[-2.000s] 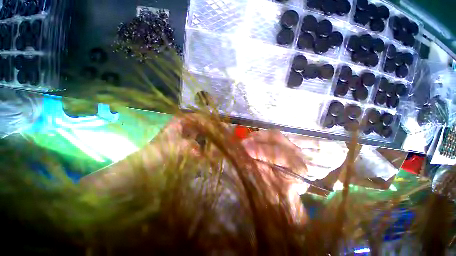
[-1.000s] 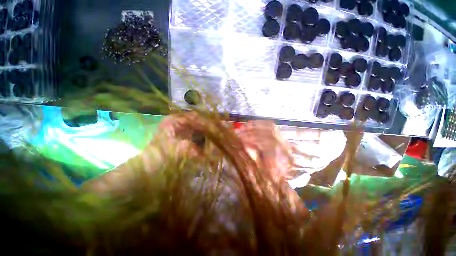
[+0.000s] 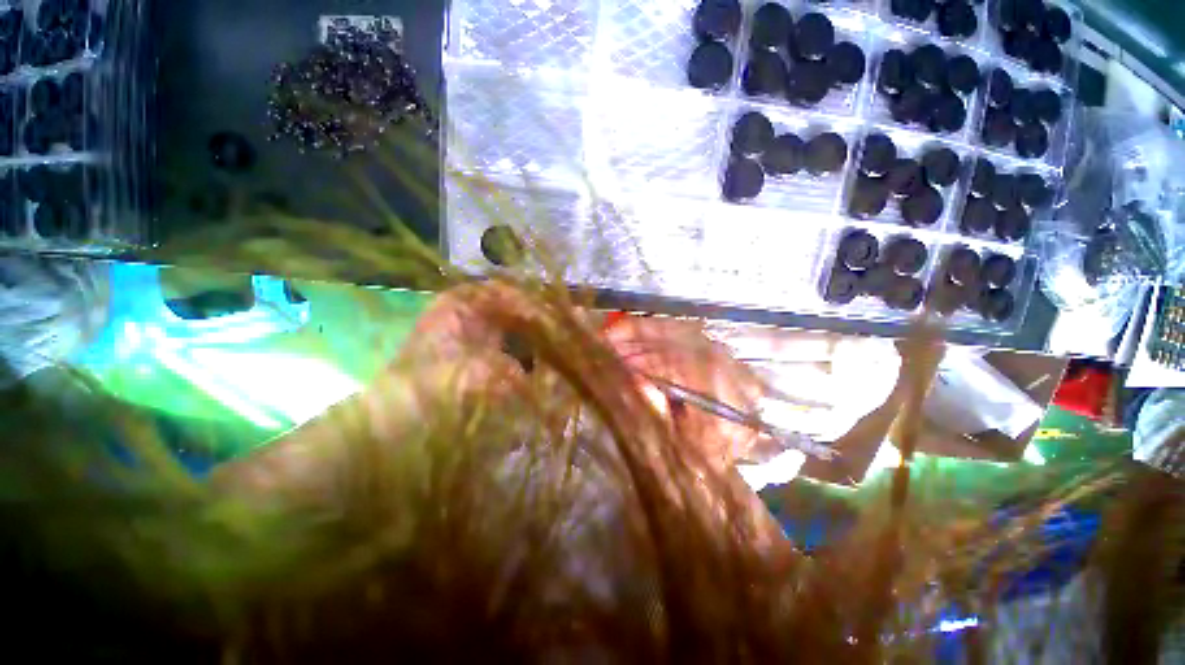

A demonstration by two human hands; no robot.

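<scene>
My left hand [image 3: 455, 340] is at the bench's front edge, partly hidden by blurred hair strands. Its fingers hold a round black piece [image 3: 519, 348]. My right hand [image 3: 695, 370] is just right of it, holding a thin silvery tool [image 3: 747, 416], perhaps tweezers, that points down to the right. An orange-red item [image 3: 613, 321] shows by its fingers. The fingertips are blurred. The blister tray [image 3: 780, 237] behind the hands has several black discs in its right pockets and one disc [image 3: 500, 244] in a front-left pocket.
A glittery dark heap of small parts [image 3: 348, 94] lies before a pale label [image 3: 361, 26]. A loose black disc [image 3: 233, 151] is nearby. Stacked blister trays [image 3: 124, 130] stand left, a clear bag [image 3: 1085, 266] right. A blue stool or holder [image 3: 137, 305] and cardboard [image 3: 994, 403] are below.
The trays and heap have shifted left and slightly up in view. The disc in the front-left pocket shows more clearly. The silvery tool, hard to see one second ago, shows again by my right hand.
</scene>
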